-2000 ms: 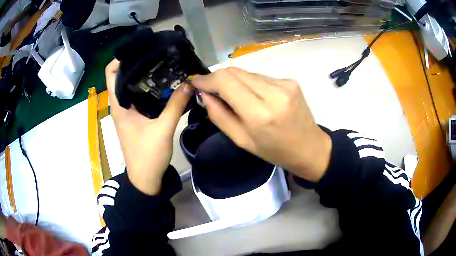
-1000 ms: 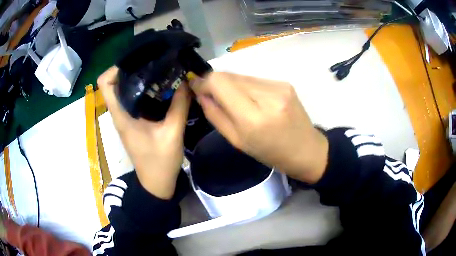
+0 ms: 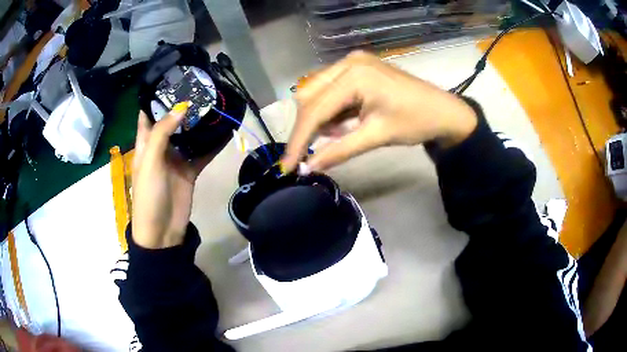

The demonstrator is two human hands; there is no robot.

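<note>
My left hand [image 3: 161, 182] holds the black shell [image 3: 230, 113] at the upper left, its open side facing me. The circuit board [image 3: 189, 93] shows inside it, with my thumb at its lower edge. A blue wire [image 3: 237, 122] runs from the shell down to the camera body. The white camera body [image 3: 313, 299] lies in the middle with a black dome [image 3: 302, 230] in it. My right hand [image 3: 371, 113] is over the body's black opening, thumb and forefinger close around a tiny pale piece, likely a plug [image 3: 304, 168].
White camera units [image 3: 74, 127] stand on green matting at the left. Clear plastic trays [image 3: 405, 24] are at the back. A black cord [image 3: 485, 58] crosses orange tape [image 3: 533, 89] at the right. A reddish sleeve shows at the lower left edge.
My right hand has left the shell and moved down to the body's opening. My left hand has shifted left with the shell and turned it, so the board and blue wire show clearly.
</note>
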